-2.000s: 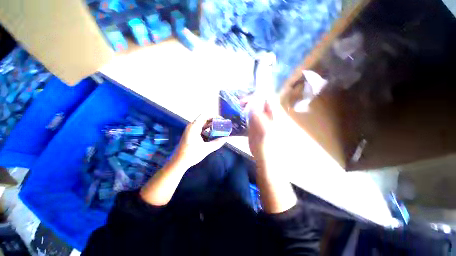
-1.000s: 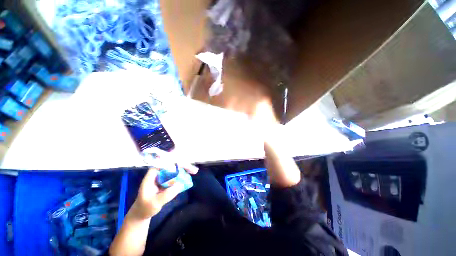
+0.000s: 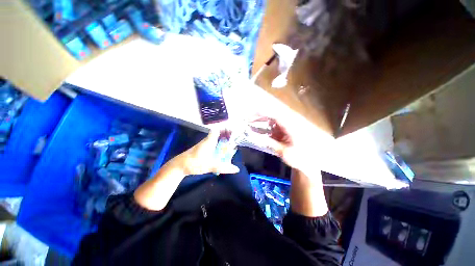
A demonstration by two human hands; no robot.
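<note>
My left hand (image 3: 200, 158) holds a small blue-and-clear retail pack (image 3: 224, 150) above my lap at the table's front edge. My right hand (image 3: 291, 145) is just right of it, over the edge, with fingers bent towards the pack. Something pale and shiny shows between the hands, but glare hides what it is and whether my right fingers grip it. A smartphone (image 3: 212, 108) lies on the white table (image 3: 151, 67) behind my left hand, partly under clear plastic.
A pale cable pile (image 3: 219, 18) is at the back. A carton of packs (image 3: 31, 52) stands upper left, a blue tote (image 3: 49, 171) of packs below left. A large open carton (image 3: 317, 98) with white scrap (image 3: 284, 62) is right. A small blue basket (image 3: 271, 200) is under the table edge.
The view has turned back left. My right hand has come from the right carton to beside the pack. My left hand still holds the pack.
</note>
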